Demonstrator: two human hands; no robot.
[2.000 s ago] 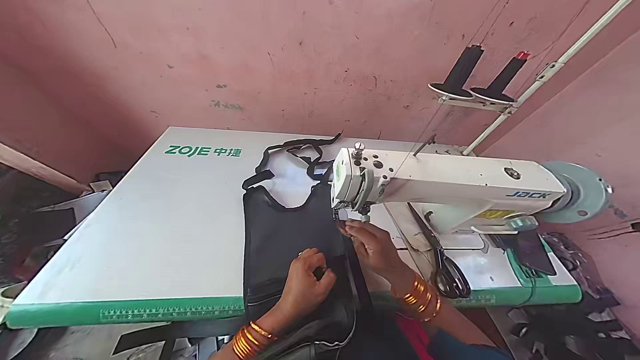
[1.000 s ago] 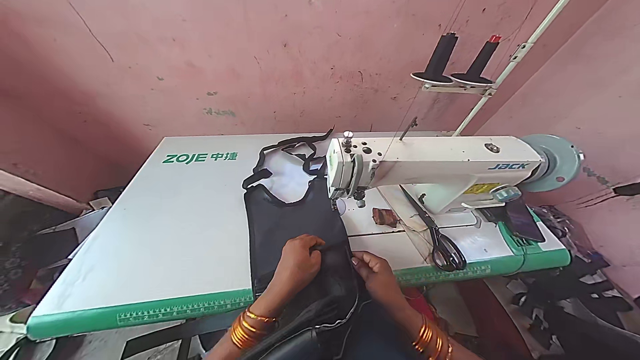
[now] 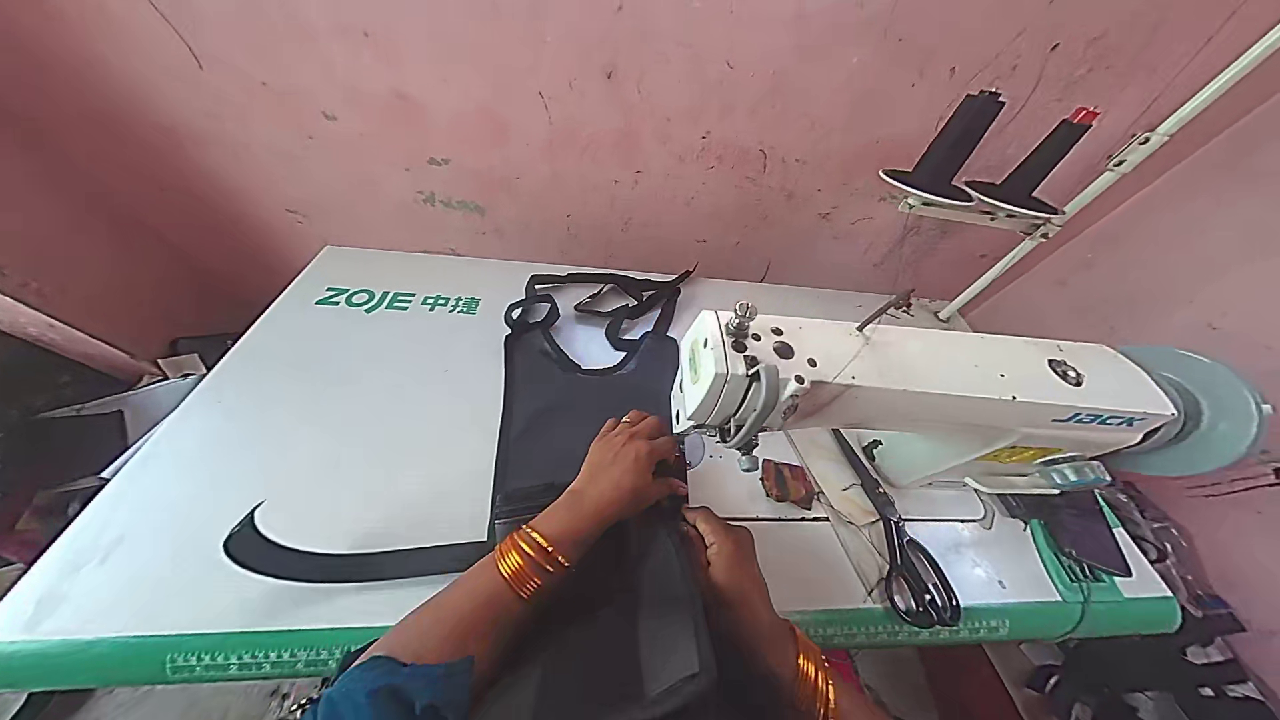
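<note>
A black fabric piece (image 3: 590,410) with a curved neckline and strap loops (image 3: 650,295) lies on the white sewing table, its right edge beside the needle area of a Jack sewing machine (image 3: 960,380). My left hand (image 3: 630,465) rests on this fabric near that edge, fingers bent down onto it. Lower and to the right, my right hand (image 3: 725,555) pinches the fabric's right edge between thumb and fingers. The lower part of the fabric hangs over the front of the table. A black strap (image 3: 360,565) extends leftward across the tabletop from under my left forearm.
Black-handled scissors (image 3: 910,575) lie right of my right hand. A small patterned scrap (image 3: 788,484) sits below the machine head. Two black thread cones (image 3: 955,150) stand on a rack at the back right. Dark cloth (image 3: 1150,665) is piled beyond the table's right end.
My left hand has moved up the fabric toward the machine head since one second ago. The black strap now shows spread on the table at left. Two seconds ago my right hand was beside the needle area.
</note>
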